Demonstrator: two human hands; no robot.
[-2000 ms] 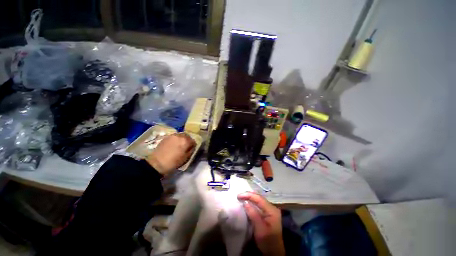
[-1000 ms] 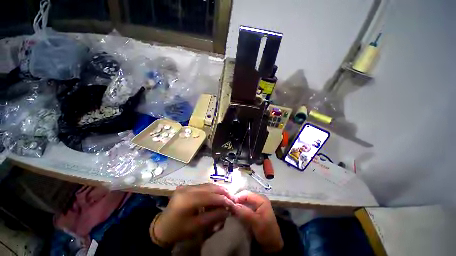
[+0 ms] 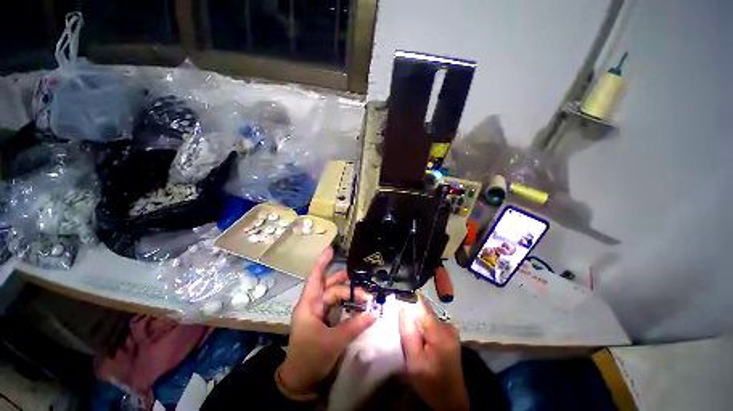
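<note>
A pale garment piece (image 3: 366,357) hangs between my hands, its upper end brightly lit under the black head of the button-sewing machine (image 3: 394,241). My left hand (image 3: 317,337) is at the button clamp (image 3: 359,305), its thumb and fingers close around the clamp; a button there is too small to tell. My right hand (image 3: 432,353) grips the cloth just right of the clamp. The beige two-compartment button tray (image 3: 293,255) lies left of the machine with white buttons in both compartments.
A lit smartphone (image 3: 508,245) leans right of the machine, near a red-orange handle (image 3: 444,283). The control panel (image 3: 462,197) is behind the head. Clear plastic bags (image 3: 60,209) and an open black bag (image 3: 133,217) crowd the left. A thread cone (image 3: 603,95) stands at upper right.
Both hands have moved from in front of the clamp up to it, with the cloth now under the machine head. Earlier, my left hand was at the button tray. The view has shifted slightly.
</note>
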